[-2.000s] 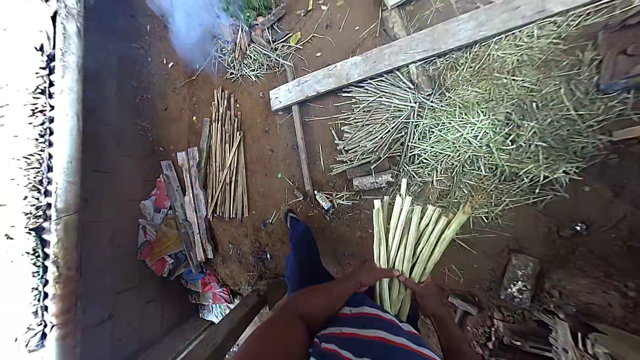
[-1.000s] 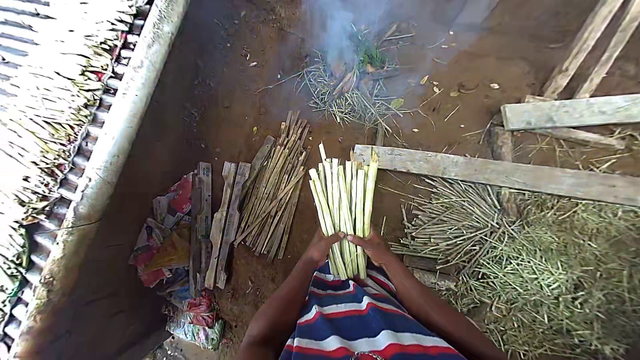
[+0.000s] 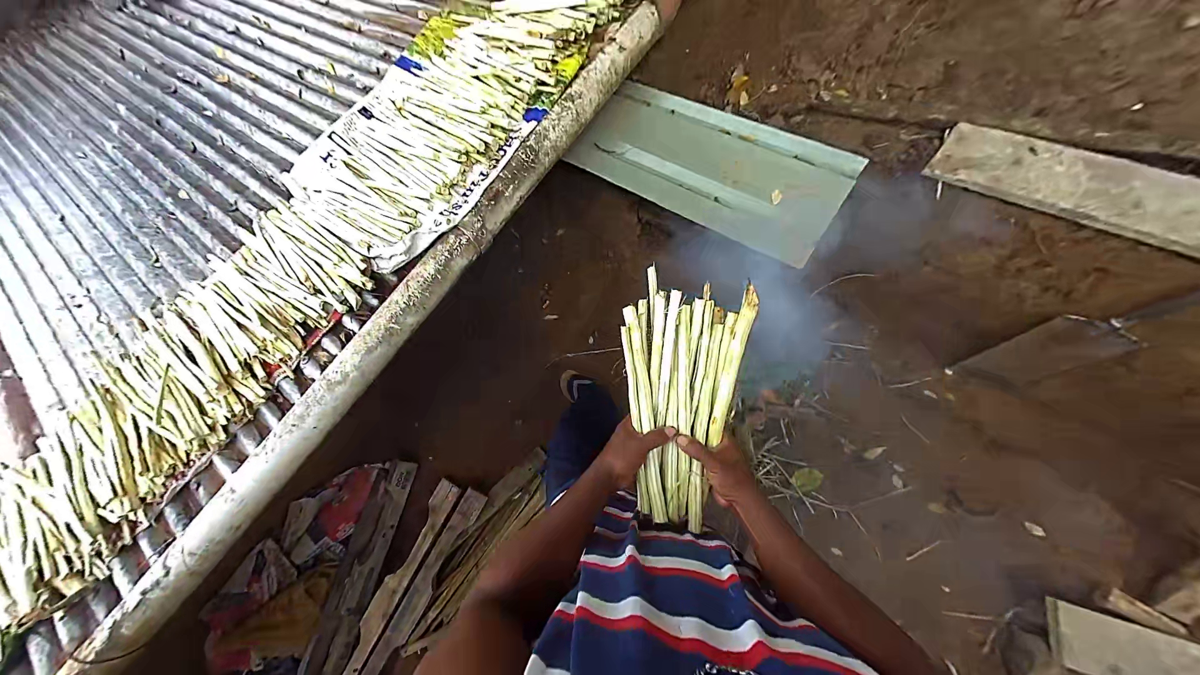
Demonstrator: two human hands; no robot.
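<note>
A bundle of pale green cut stalks [image 3: 682, 366] stands upright in front of my striped shirt, its uneven ends pointing away from me. My left hand [image 3: 637, 452] grips its left side, and my right hand [image 3: 720, 465] grips its right side, with the thumbs nearly meeting across the front. To the left, a long row of similar cut stalks [image 3: 309, 253] lies on a corrugated metal roof [image 3: 141, 141]. Part of that row rests on a white printed sack [image 3: 412, 246]. The lower ends of the held bundle reach my shirt.
A pale pole [image 3: 375, 347] runs along the roof edge. Beyond it lie a light green metal sheet [image 3: 722, 173] and a plank [image 3: 1069, 183]. Smoke rises near scattered stalks [image 3: 787, 469]. Wooden slats [image 3: 412, 581] and crumpled sacking [image 3: 272, 591] lie at lower left.
The view has swung left toward the roof, bringing the row of stalks into fuller sight. Both hands still hold the bundle. A foot shows ahead of my shirt, which the frame one second ago did not show.
</note>
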